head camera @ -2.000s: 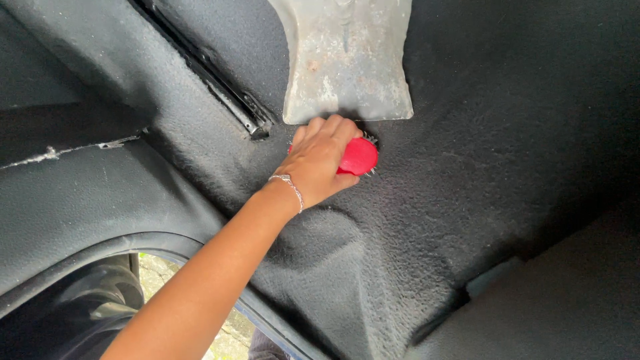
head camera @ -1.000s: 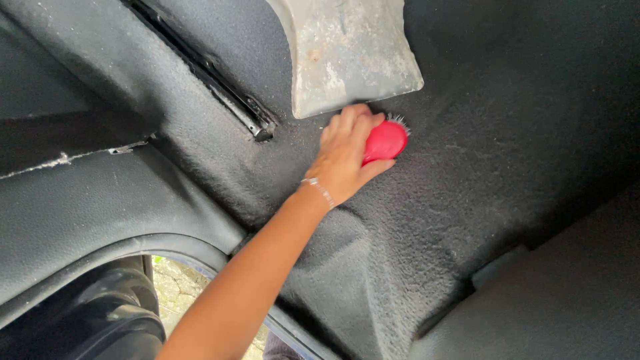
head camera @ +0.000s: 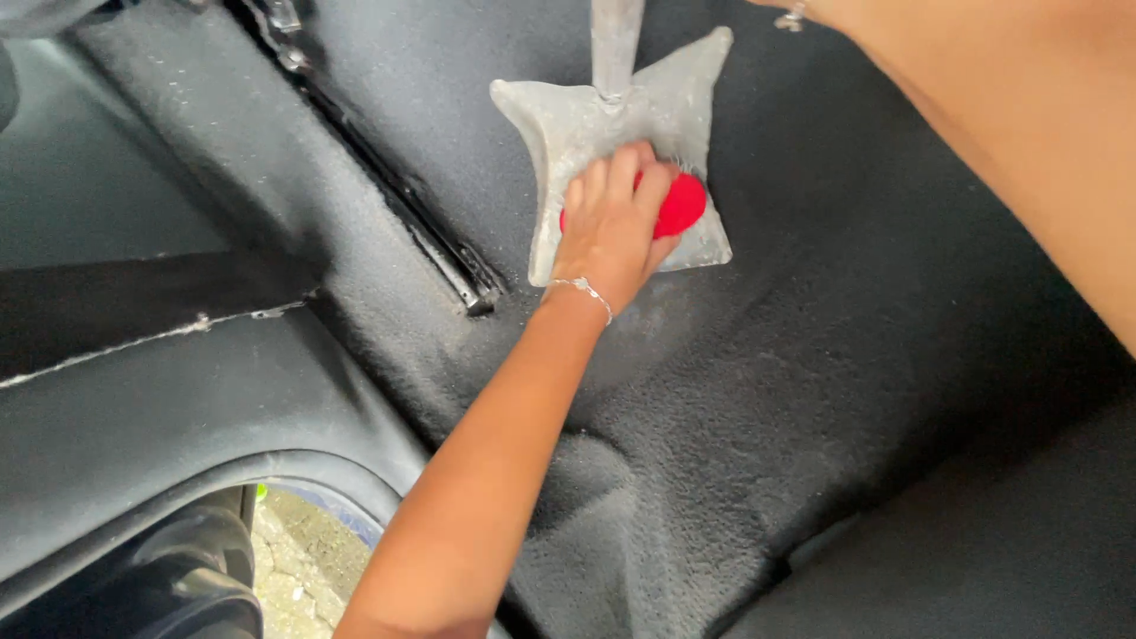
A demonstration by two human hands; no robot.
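Note:
My left hand (head camera: 612,209) reaches in from the lower left, palm down, gripping a red-backed scrub brush (head camera: 682,206) with pale bristles. Hand and brush are over the lower part of a worn grey dustpan (head camera: 550,177) with flared corners; contact with the pan cannot be told. The pan rests on the black carpet of a car floor (head camera: 799,355), its grey handle (head camera: 615,44) running up out of view. My right forearm crosses the upper right, with a bracelet (head camera: 790,18) near the top edge, but the right hand itself is out of view.
A black metal seat rail (head camera: 399,195) runs diagonally left of the pan. The plastic sill trim (head camera: 177,399) curves along the lower left, beside a door opening with stone paving (head camera: 293,550) outside. A raised carpet hump (head camera: 586,479) lies right of my left forearm.
My left hand has moved with the brush from the carpet below the dustpan's edge to over the pan. More of the pan and its handle show, and my right forearm has come into view.

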